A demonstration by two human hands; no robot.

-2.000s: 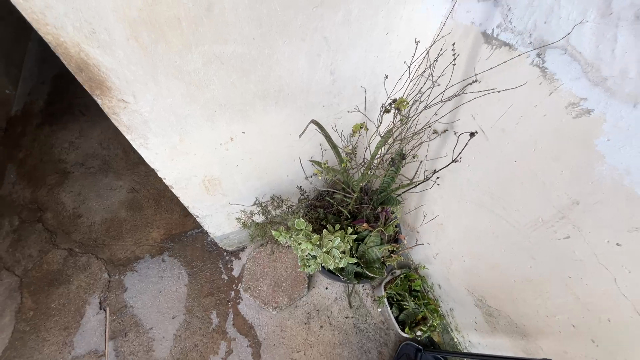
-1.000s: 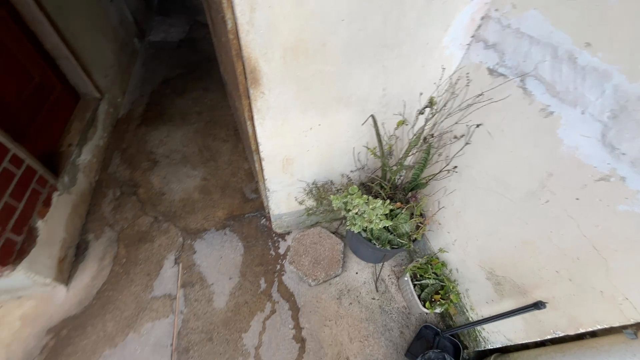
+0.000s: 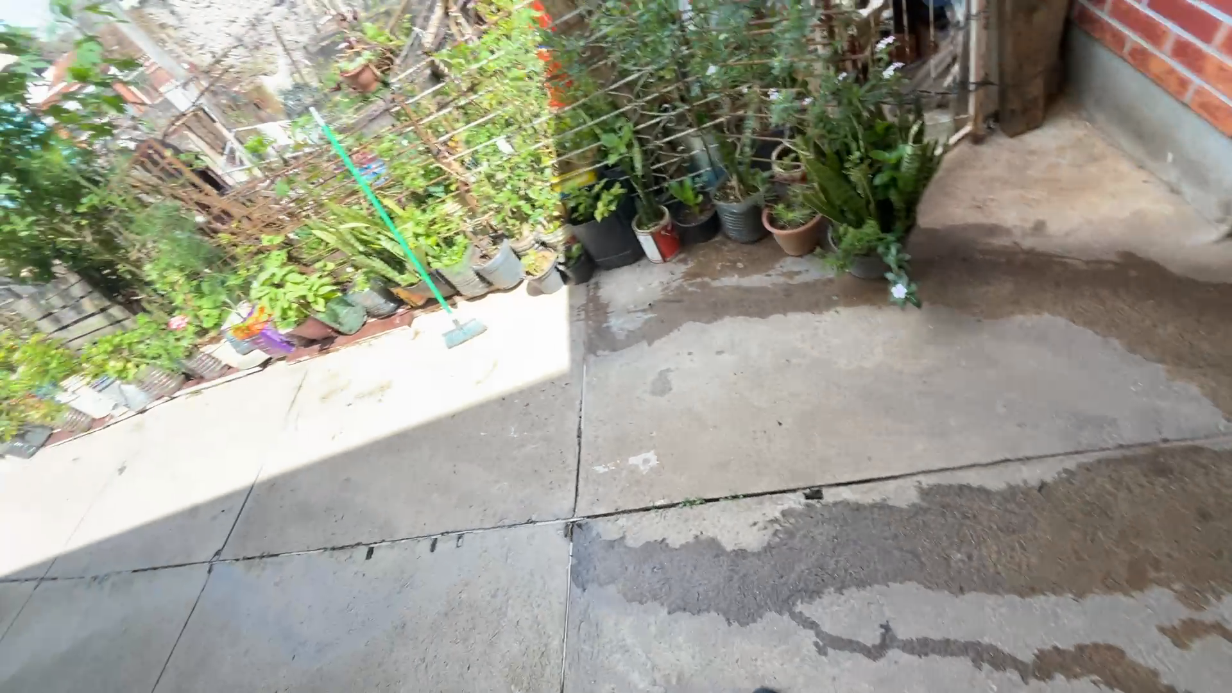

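Neither my left hand nor my right hand is in the head view. A broom with a green handle (image 3: 380, 207) leans against the row of plants at the left, and its bristle head (image 3: 465, 333) rests on the sunlit concrete. Right of it stand a large black pot (image 3: 608, 241), a red and white can (image 3: 658, 239), a grey ribbed metal pot (image 3: 741, 218) and a terracotta pot (image 3: 794, 233), all with plants. A pot with long-leaved plants (image 3: 866, 183) stands at the right end of the row.
The concrete floor (image 3: 414, 462) is crossed by joints, with dark wet patches (image 3: 1011, 539) at the right. A wire and stick fence (image 3: 462, 115) runs behind the pots. A red brick wall (image 3: 1169, 48) with a grey base is at the upper right.
The view has swung widely from the pale wall, its corner plants and a black long-handled object to the fence, the row of pots and the green-handled broom.
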